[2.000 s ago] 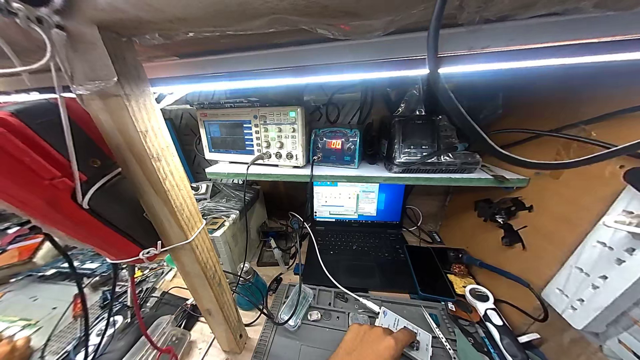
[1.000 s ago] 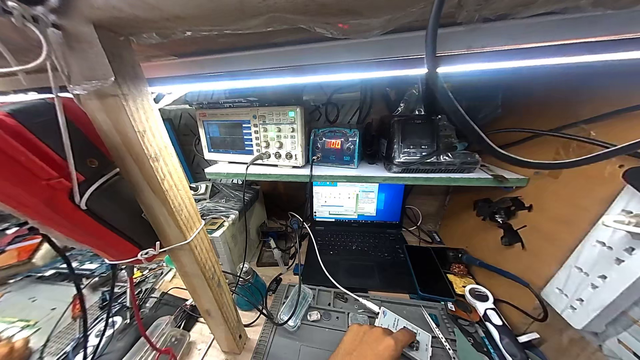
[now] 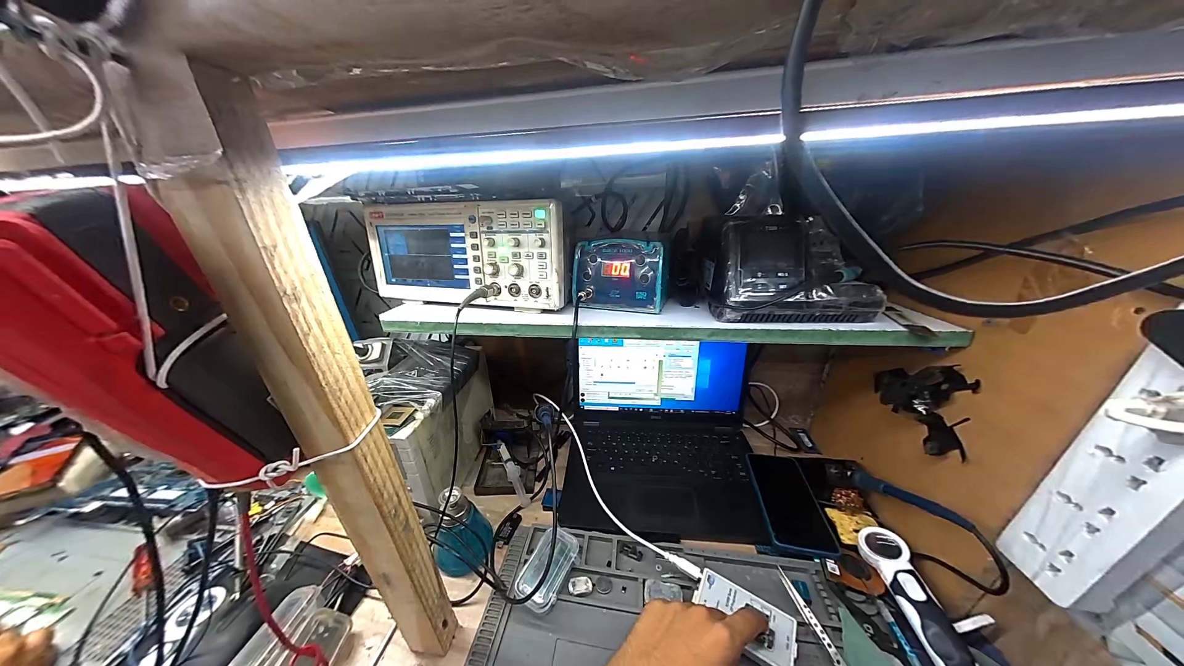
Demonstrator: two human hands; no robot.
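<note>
My left hand (image 3: 689, 634) enters at the bottom edge, back upward. It grips a small white electronic device (image 3: 745, 615) by its left side, with one digit over the device's dark top part; the fingertips are partly hidden. A white cable (image 3: 601, 495) plugs into the device's upper left corner. The device lies over a grey work mat (image 3: 583, 638). Behind it stands an open laptop (image 3: 661, 453) with windows on its lit screen. My right hand is not in view.
An oscilloscope (image 3: 467, 254) and a blue station with a red display (image 3: 618, 276) stand on a shelf (image 3: 666, 326). A wooden post (image 3: 324, 398) rises at left. Beyond it, another person's hand (image 3: 23, 646) shows. A phone (image 3: 791, 504) and a white-and-black handheld tool (image 3: 911, 592) lie right.
</note>
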